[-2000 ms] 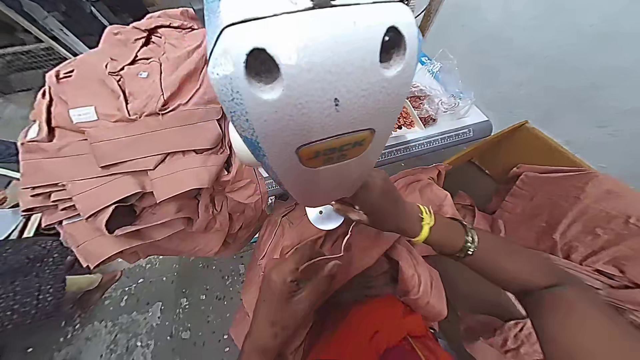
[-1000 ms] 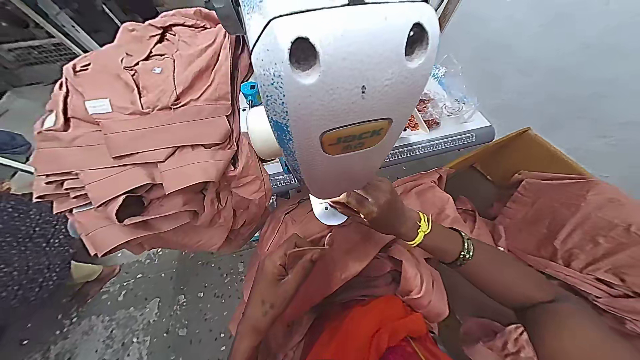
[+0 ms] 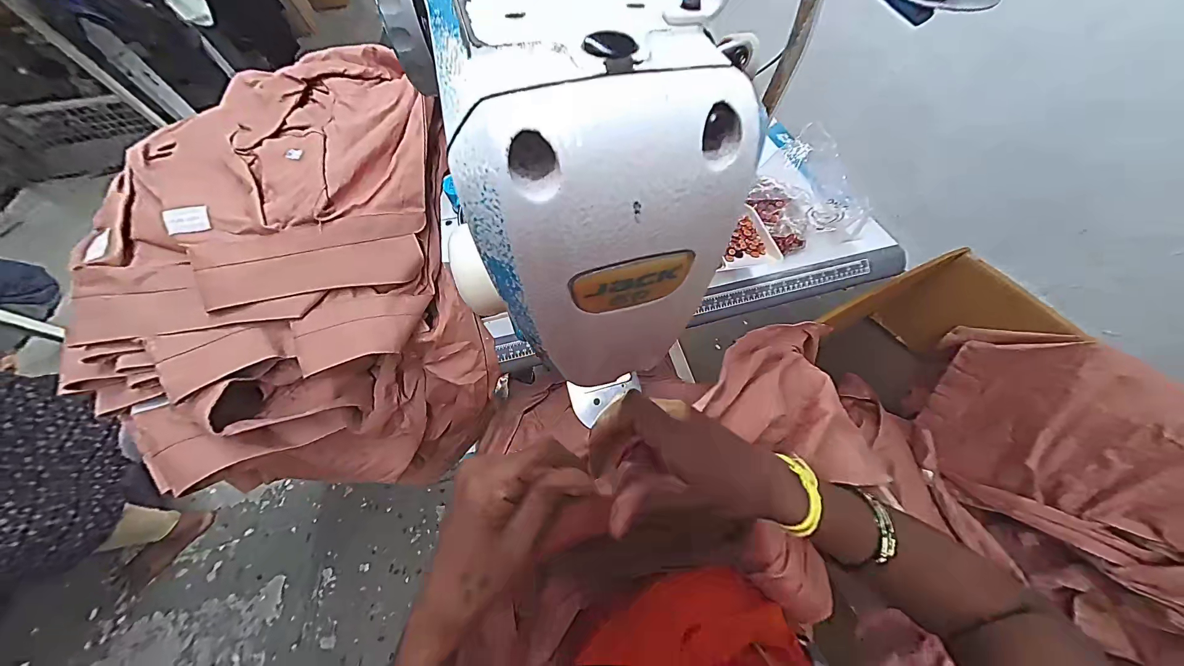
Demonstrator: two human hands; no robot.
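Observation:
A white Jack sewing machine head (image 3: 606,203) stands in front of me, its white lower part (image 3: 599,400) just above my fingers. My left hand (image 3: 523,495) has its fingers curled at the salmon-coloured cloth below the machine; what lies between the fingertips is hidden. My right hand (image 3: 680,462), with a yellow band and a bangle on its wrist, meets it from the right. Its fingers are bent close to the machine's lower part, and whether they pinch anything cannot be made out. Salmon cloth (image 3: 777,398) lies behind and under my right hand.
On the left is a tall stack of salmon garments (image 3: 305,268). Brown buttons (image 3: 745,240) and a clear plastic bag (image 3: 819,199) lie on the machine table (image 3: 795,287). At right, a cardboard box (image 3: 962,296) stands by more salmon garments (image 3: 1054,435). A person's foot (image 3: 166,546) shows at lower left.
My right hand has come down from beside the machine's lower part toward my left hand. The fingertips of both hands are now together. The view has shifted slightly.

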